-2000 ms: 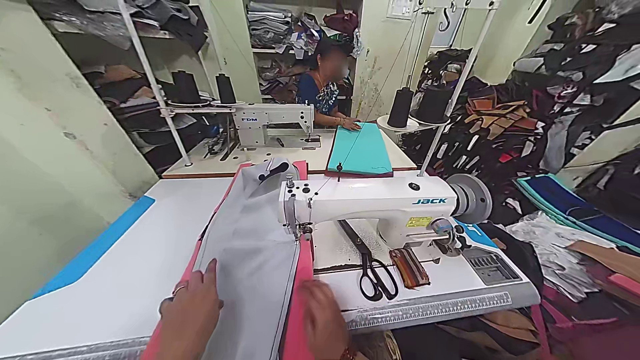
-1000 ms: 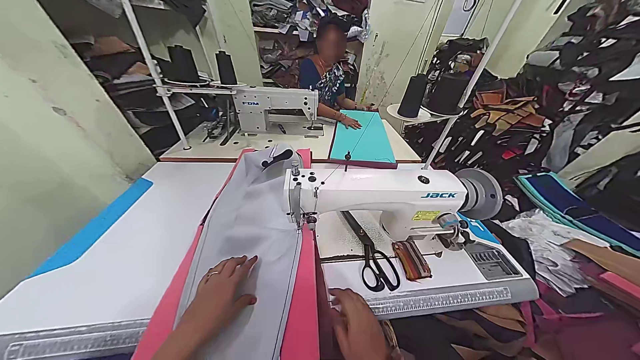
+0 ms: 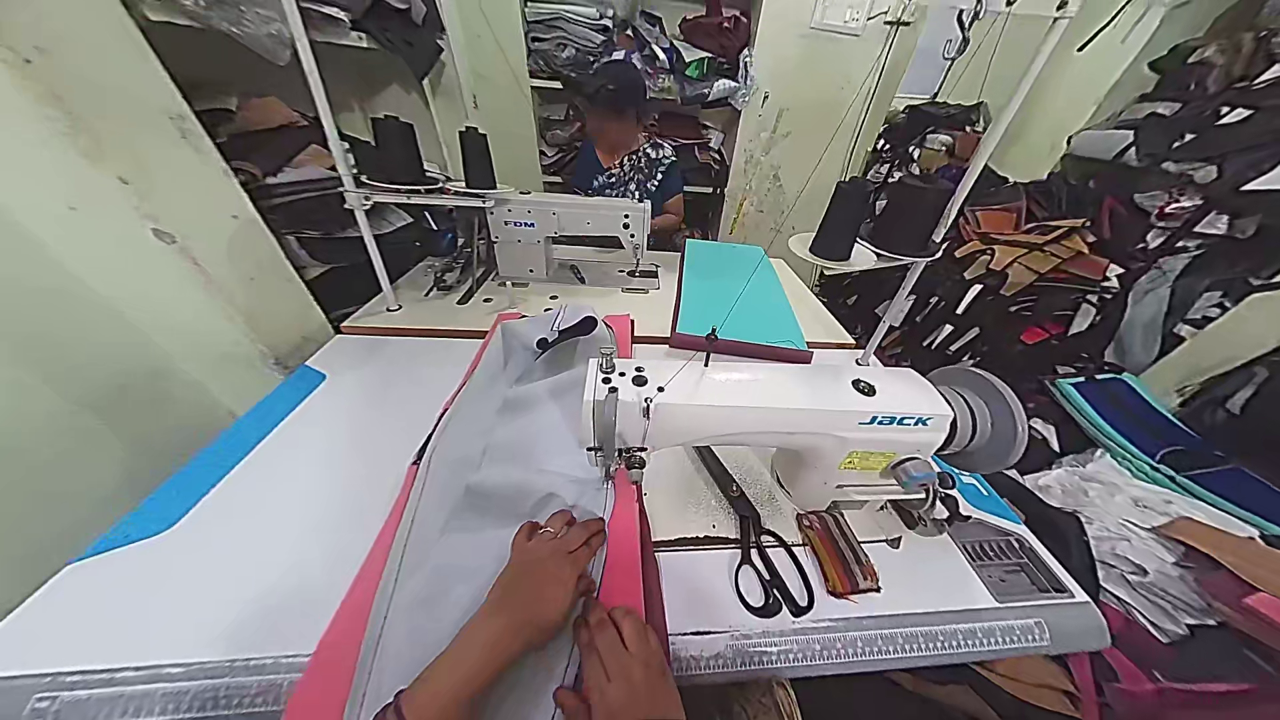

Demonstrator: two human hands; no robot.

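Observation:
Grey fabric with pink edging (image 3: 490,430) lies lengthwise on the white machine table, its right edge under the needle area of a white Jack sewing machine (image 3: 770,405). My left hand (image 3: 545,575) rests on the grey fabric in front of the needle, fingers together and pointing at the seam edge. Just nearer and to the right, my right hand (image 3: 622,660) touches the fabric's edge by the pink strip; whether its fingers pinch the cloth is unclear. Black-handled scissors (image 3: 765,570) and a striped fabric piece (image 3: 838,555) lie right of the needle.
Behind stands a second sewing machine (image 3: 570,235), with a turquoise panel (image 3: 738,295) beside it and a person (image 3: 630,165) beyond. Black thread cones (image 3: 840,220) stand on a rack. A ruler scale (image 3: 870,645) runs along the front edge. White gloves (image 3: 1125,530) and fabric heaps lie at right.
My hands have come close together by the seam, the right one moving left onto the fabric edge. The person behind has drawn their hand back from the turquoise panel.

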